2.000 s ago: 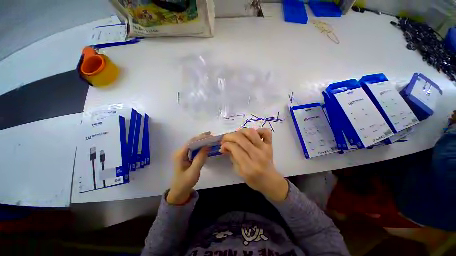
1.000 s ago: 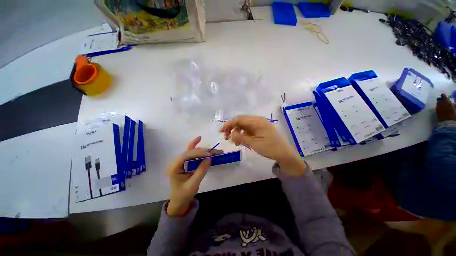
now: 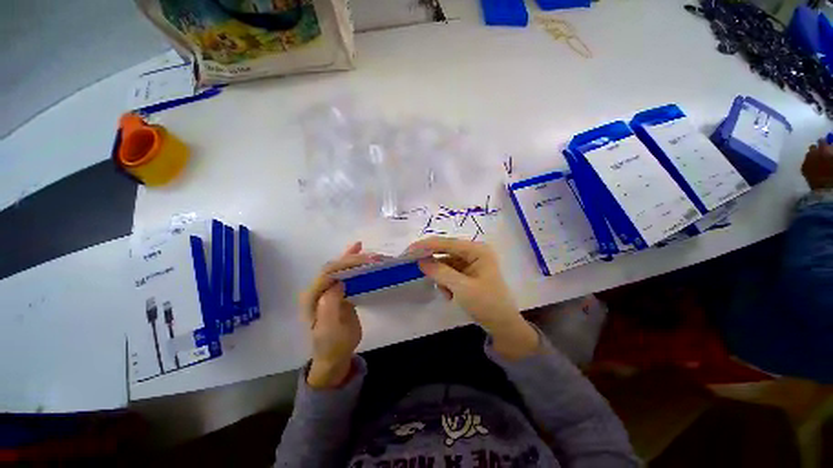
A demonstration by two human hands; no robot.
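A cable box (image 3: pixel 382 278) is held in front of me above the table's near edge, its narrow blue end turned toward me. My left hand (image 3: pixel 332 311) grips its left end. My right hand (image 3: pixel 470 281) grips its right end, with thumb and fingers on the blue end. The box's large faces are mostly hidden by the angle and my fingers. Small thin dark strips (image 3: pixel 457 216) lie loose just behind the box. Shiny clear plastic pieces (image 3: pixel 374 160) lie heaped behind the strips.
Boxes with cable pictures (image 3: pixel 169 297) lean at left; fanned boxes (image 3: pixel 639 183) and a blue-and-white carton (image 3: pixel 753 137) are at right. An orange-and-yellow round item (image 3: pixel 153 154), a tote bag (image 3: pixel 265 41) and black cables (image 3: pixel 758 46) lie farther back. Another person's hand (image 3: pixel 819 164) shows at the right edge.
My right hand was raised off the box one second ago, and a thin dark strip stood at its blue end. Now both hands hold the box and that strip is not visible there.
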